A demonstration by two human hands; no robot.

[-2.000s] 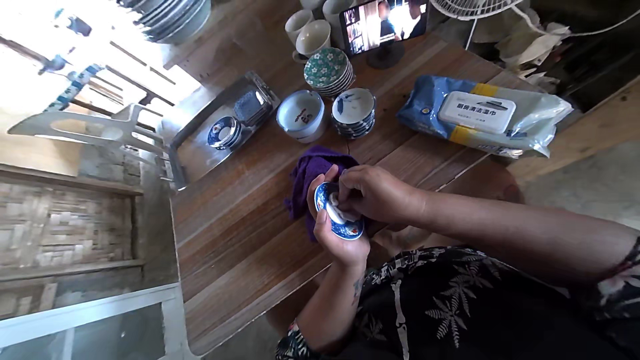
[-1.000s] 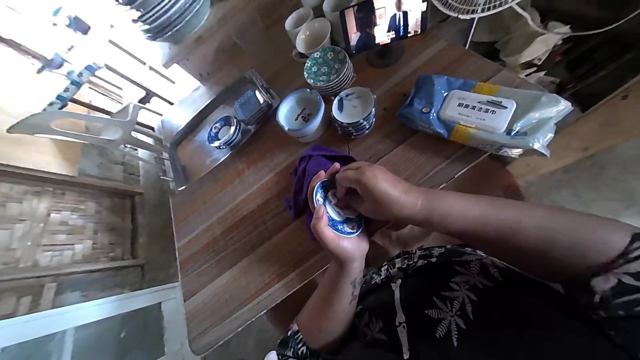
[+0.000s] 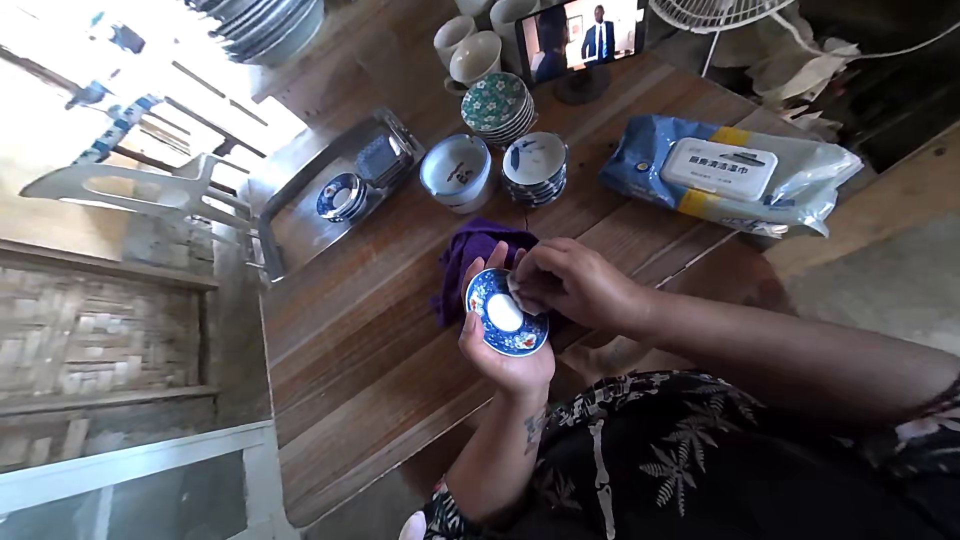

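Observation:
My left hand [image 3: 517,367] holds a small blue-and-white patterned saucer [image 3: 505,313] tilted up, its white centre showing. Pinched in my right hand [image 3: 574,285] is a whitish wipe [image 3: 529,300], which touches the saucer's upper right rim. A purple cloth [image 3: 476,251] lies crumpled on the wooden table behind both hands. Beyond it stand a white bowl with a painted mark [image 3: 456,171], a stack of blue-and-white bowls [image 3: 535,161] and a stack of green floral bowls [image 3: 495,103]. Similar blue saucers [image 3: 340,196] are stacked on a metal tray [image 3: 300,247] at the left.
A pack of wet wipes [image 3: 731,172] lies on the table's right side. At the back are white cups [image 3: 476,58], a phone on a stand [image 3: 581,37] and a fan [image 3: 705,9]. Stacked plates [image 3: 270,26] stand back left, near a white plastic chair [image 3: 142,187].
My right hand has moved from over the saucer's middle to its upper right rim, so the white centre now shows. The left hand still holds the saucer.

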